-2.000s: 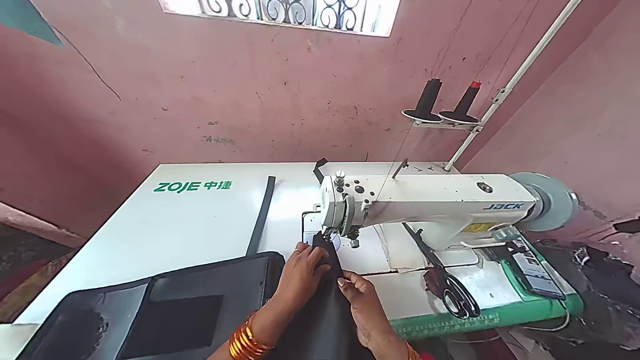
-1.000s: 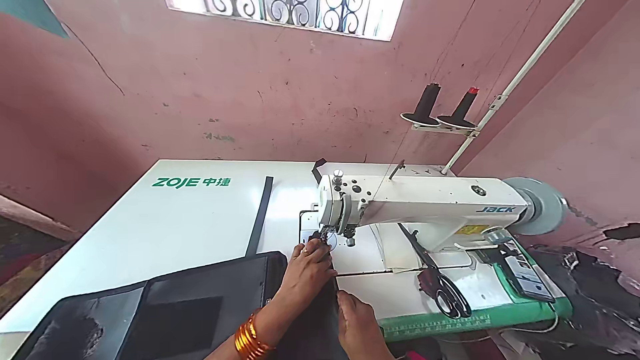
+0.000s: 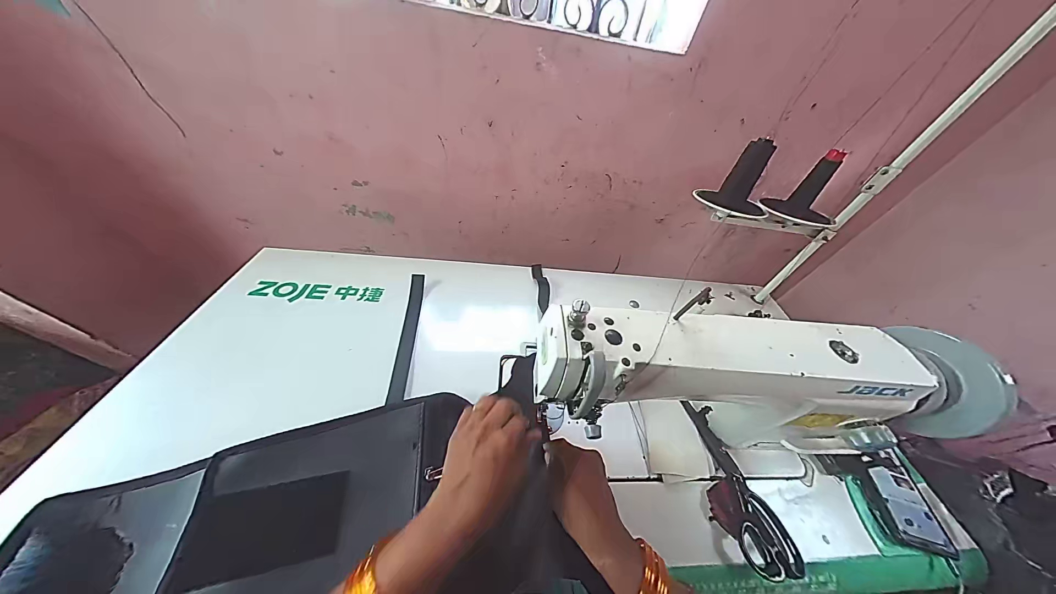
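Under the head of a white Jack sewing machine [image 3: 742, 355] runs the narrow end of a dark fabric piece [image 3: 521, 379]. My left hand [image 3: 495, 437] presses on this piece just left of the needle area, fingers bunched over it. Close in front of the presser foot, my right hand [image 3: 577, 470] grips the right edge of the same piece with curled fingers. The needle itself is hidden. A large black panel [image 3: 322, 495] with a sewn rectangle and a greyish section spreads out at the lower left, partly under my left forearm.
A black strip [image 3: 406, 338] lies on the white table [image 3: 206, 363], and a shorter one [image 3: 541, 289] is behind the machine head. Scissors [image 3: 763, 528] with black handles and a phone [image 3: 912, 507] rest at the right. Two dark thread cones [image 3: 747, 177] stand above.
The fabric's narrow end now reaches farther back beside the machine head. My right hand has moved up, nearer the needle area and my left hand.
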